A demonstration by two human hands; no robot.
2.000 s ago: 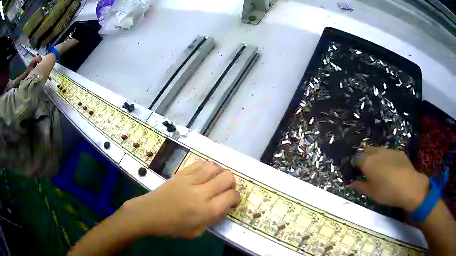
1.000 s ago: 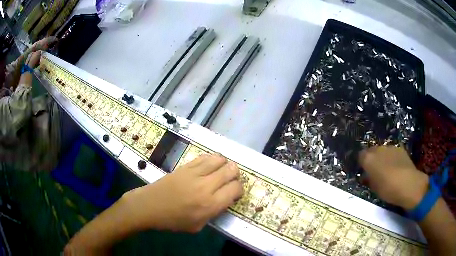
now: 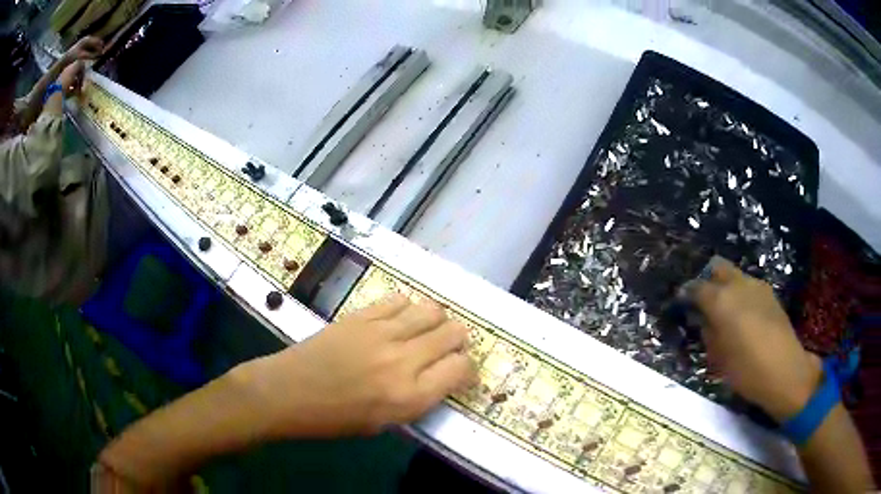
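Note:
My left hand lies over the yellow circuit board panel in the rail track, fingers curled down; its fingertips are hidden, so I cannot see if it holds a part. My right hand, with a bright blue wrist strap, is over the lower right of the black component tray among loose silver components. Its fingertips are blurred and I cannot tell if they grip a piece. Dark red components stand in a row on the panel.
A second panel lies past a gap in the conveyor rails. Grey support bars lie on the bench. Black thumb screws sit on the rail. A tray of red components is at right. Another worker's arm and sleeve are at far left.
My right hand has shifted slightly within the tray. My left hand stays over the panel. The other worker's hand has moved from the far black tray to the far end of the track.

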